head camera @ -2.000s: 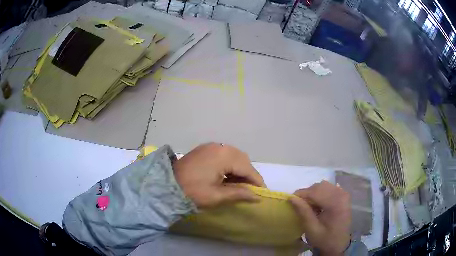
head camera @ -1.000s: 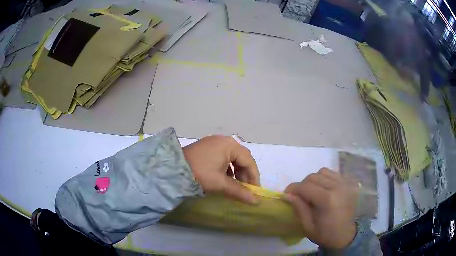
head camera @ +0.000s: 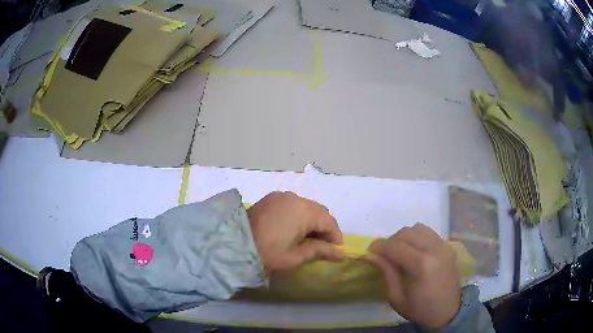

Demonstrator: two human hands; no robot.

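Note:
A yellow garment panel (head camera: 325, 279) lies low in the centre, blurred, between my two hands. My left hand (head camera: 296, 231) pinches its folded yellow edge (head camera: 354, 246) from the left, thumb and fingers together. My right hand (head camera: 419, 273) pinches the same edge a short way to the right. Both hands are bare. The palms hide part of the panel. A brown board (head camera: 474, 227) lies flat just right of my right hand, with a dark bar (head camera: 517, 253) beside it.
Stacked khaki panels (head camera: 146, 68) with a dark brown patch (head camera: 97, 49) lie at the upper left. A fanned pile of yellow panels (head camera: 520, 156) is at the right. A crumpled white scrap (head camera: 419, 46) lies at the back. A blurred person (head camera: 520, 52) is at the upper right.
The view has shifted, and the table's things sit higher in the picture. Both hands keep pinching the edge, now with their fingertips closer together. More yellow shows above and right of the fingers.

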